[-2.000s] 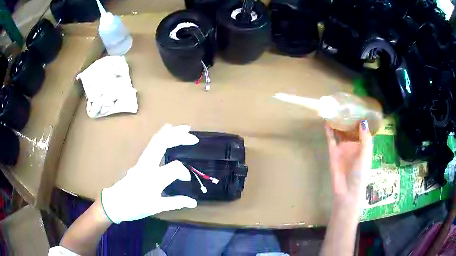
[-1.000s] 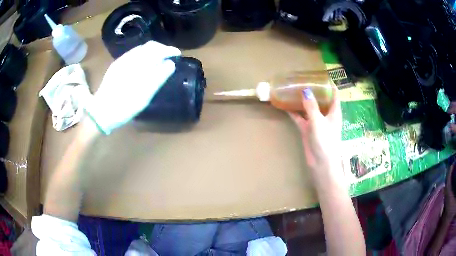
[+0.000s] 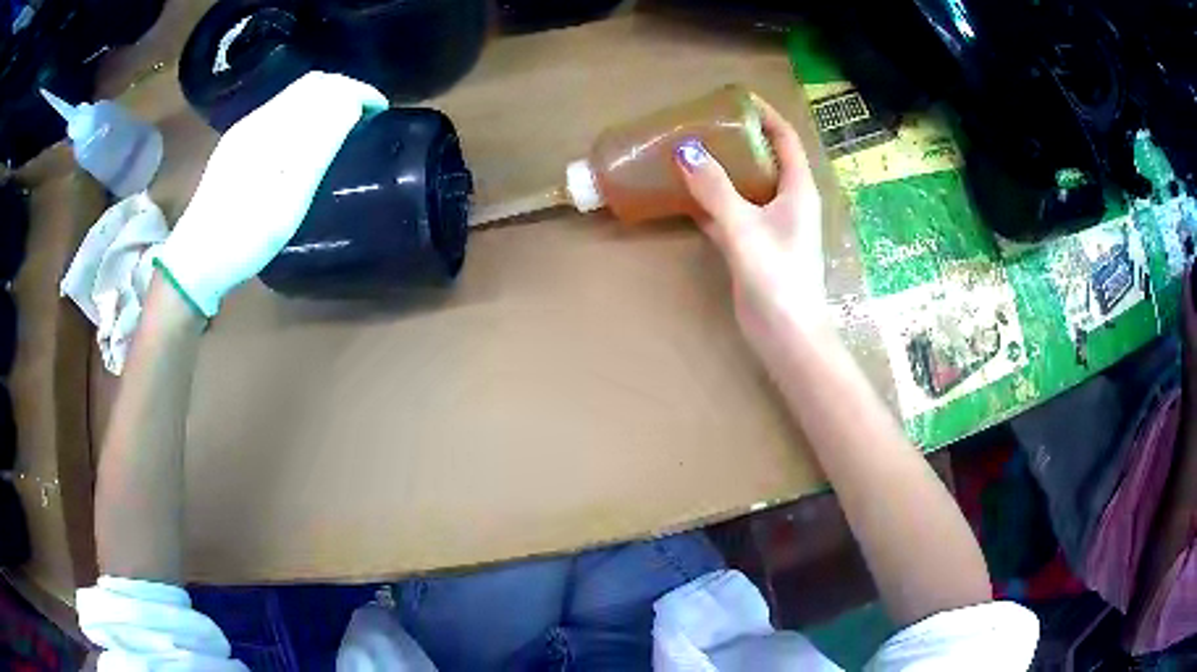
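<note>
My left hand (image 3: 269,177), in a white glove with a green cuff edge, holds a black barrel-shaped speaker housing (image 3: 374,210) from its left and top, with the open-looking end facing right. My right hand (image 3: 755,197), bare with purple nails, grips a glue bottle (image 3: 656,160) with amber liquid and a white collar. The bottle lies sideways in the hand. Its long pale nozzle points left and its tip is at the right end of the housing. Whether glue comes out cannot be told. The housing's lead wires do not show.
A whitish-blue squeeze bottle (image 3: 118,147) and a crumpled white rag (image 3: 112,278) are at left, by a cardboard tray (image 3: 75,394). Another black housing (image 3: 250,59) stands behind my left hand. Green printed cardboard (image 3: 906,250) and a heap of black parts (image 3: 1037,118) are at right.
My left hand has taken hold of the housing and lifted and turned it so its end faces right. My right hand has brought the glue bottle left until its nozzle meets that end. The view has shifted.
</note>
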